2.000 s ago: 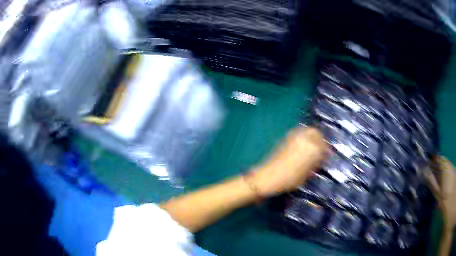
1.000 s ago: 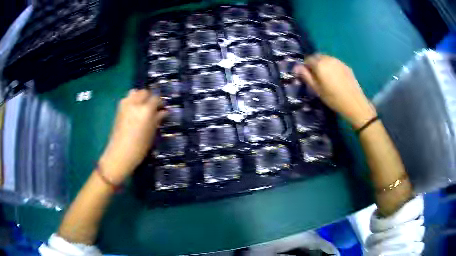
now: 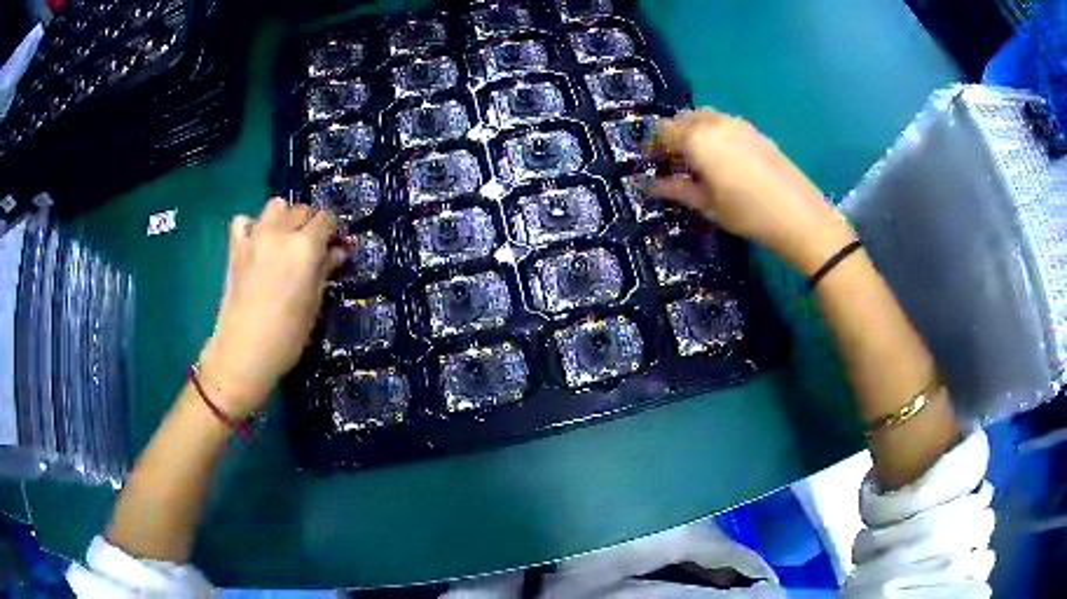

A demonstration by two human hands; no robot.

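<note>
The black blister tray (image 3: 515,419) lies in front of me, its pockets holding rows of circuit-board modules (image 3: 465,302) with dark round centres. My left hand (image 3: 276,293) is at the tray's left edge, fingertips bent together over a module in the left column. Whether it grips anything is hidden. My right hand (image 3: 737,171) is over the right column, thumb and forefinger a little apart above a module. I cannot make out any part between those fingers.
The tray lies on a green bench mat (image 3: 585,491). Stacked black trays (image 3: 129,105) stand at the upper left. Clear trays (image 3: 73,351) stand at the left, and a clear tray stack (image 3: 977,269) stands at the right. A small white label (image 3: 162,221) lies on the mat.
The view has swung from the left side to centre on the tray. Since a second ago, the tray appears slightly further up and left, and my right thumb and forefinger look further apart.
</note>
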